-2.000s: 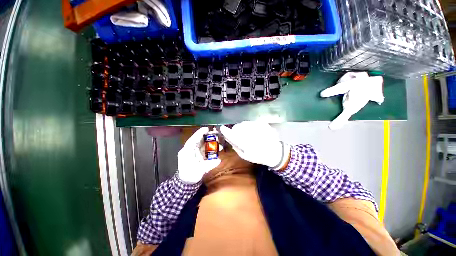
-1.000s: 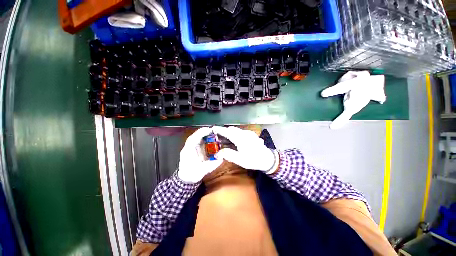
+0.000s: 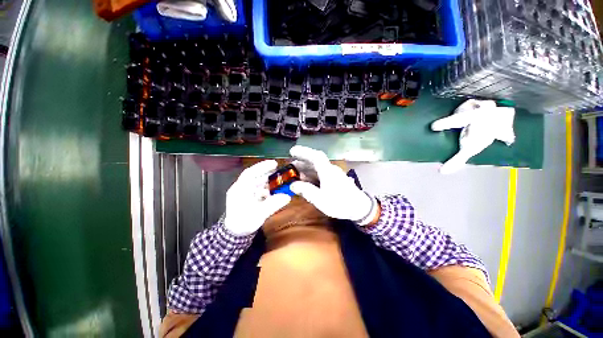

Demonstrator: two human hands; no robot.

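A small wound coil (image 3: 284, 177) with orange-red windings, a black edge at its top and a blue part below is held between my two gloved hands, above my lap. My left hand (image 3: 252, 200), in a white glove, grips its left side. My right hand (image 3: 330, 186), also in a white glove, has its thumb and fingertips at the coil's right side. The fingers partly hide the coil, so its far side does not show.
Rows of black units (image 3: 225, 99) stand on the green bench (image 3: 344, 146). Behind them are a blue bin (image 3: 370, 51) of black parts and clear trays (image 3: 529, 53) at right. A spare white glove (image 3: 477, 129) lies flat. The green conveyor (image 3: 73, 185) runs at left.
The coil in my hands has tilted, and more black and blue now show on it. My right hand has opened out a little around it. The bench view has shifted slightly right.
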